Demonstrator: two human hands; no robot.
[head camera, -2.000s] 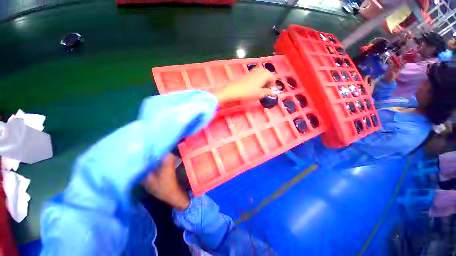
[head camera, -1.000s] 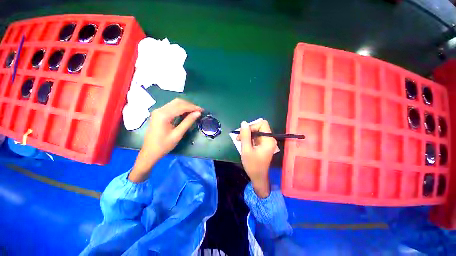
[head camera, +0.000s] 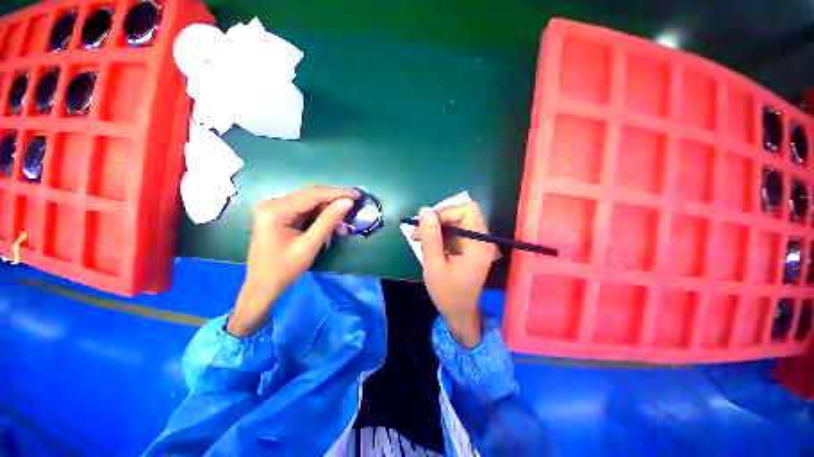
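Observation:
A small round watch head (head camera: 366, 214) with a shiny rim and a bright, reflecting face is at the middle of the near bench edge. My left hand (head camera: 299, 234) pinches its left side between thumb and fingers. My right hand (head camera: 455, 254) holds a thin black stick tool (head camera: 509, 242) like a pen, its tip pointing left at the watch head, a short gap apart. A small white paper square (head camera: 416, 236) lies under my right hand, partly hidden by it.
Red foam trays with square pockets stand at left (head camera: 114, 170) and right (head camera: 625, 241), some pockets holding dark round pieces. Crumpled white wipes (head camera: 254, 85) and a round white cup (head camera: 198, 50) lie beside the left tray. The green bench (head camera: 393, 98) ends just before me; blue floor below.
Two seconds ago one hand was over a tray. Since one second ago, my left hand has closed on the watch head, whose face now looks brighter. The stick still points left. The view has shifted.

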